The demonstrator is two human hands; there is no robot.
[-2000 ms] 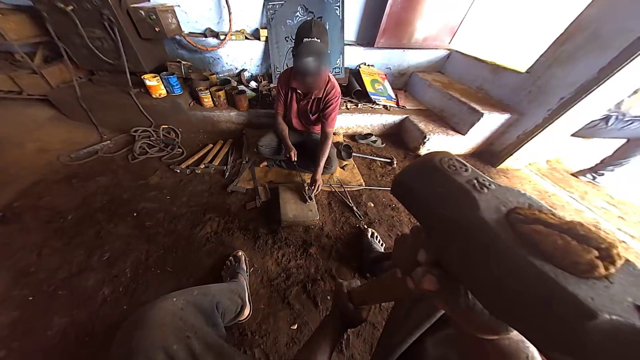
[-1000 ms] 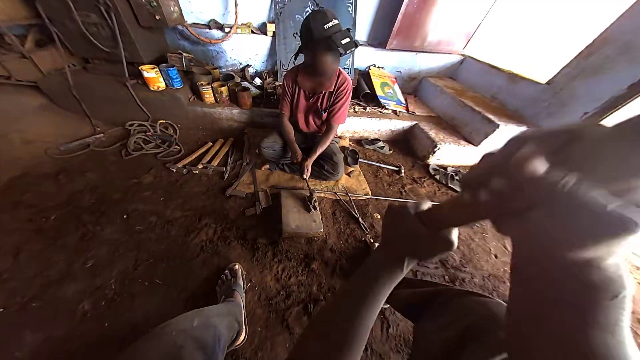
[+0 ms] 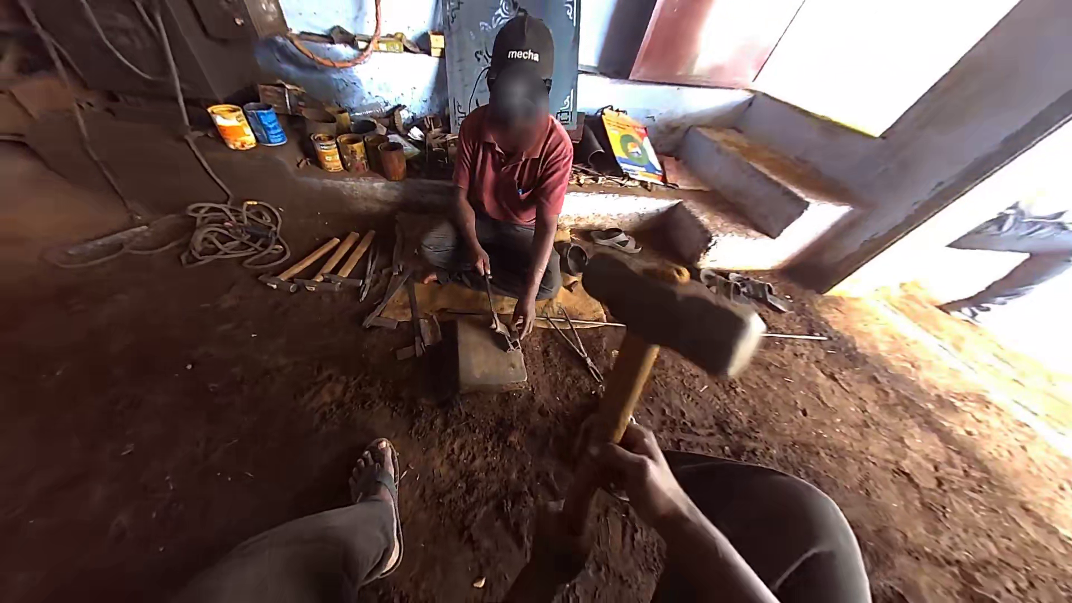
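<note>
My right hand (image 3: 641, 469) grips the wooden handle of a sledgehammer (image 3: 674, 314), whose steel head is raised at the right of centre. Lower on the same handle, dim and partly hidden, my left hand (image 3: 565, 523) is closed around it. Beyond my feet a low metal anvil block (image 3: 490, 364) stands on the dirt floor. A seated co-worker (image 3: 515, 159) holds tongs (image 3: 494, 310) over the block, and the co-worker's other hand touches a small metal piece (image 3: 509, 339) on its top.
Several wooden-handled hammers (image 3: 322, 264) lie left of the co-worker, near coiled rope (image 3: 234, 234). Another pair of tongs (image 3: 582, 352) lies right of the block. Paint cans (image 3: 233, 127) line the back ledge. Sandals (image 3: 745, 289) lie at right, and another person (image 3: 1005, 251) is partly visible outside.
The sledgehammer and my hands, close to the camera at the right earlier, are now lower and nearer the middle, with the whole hammer head in view. The co-worker remains seated at the block.
</note>
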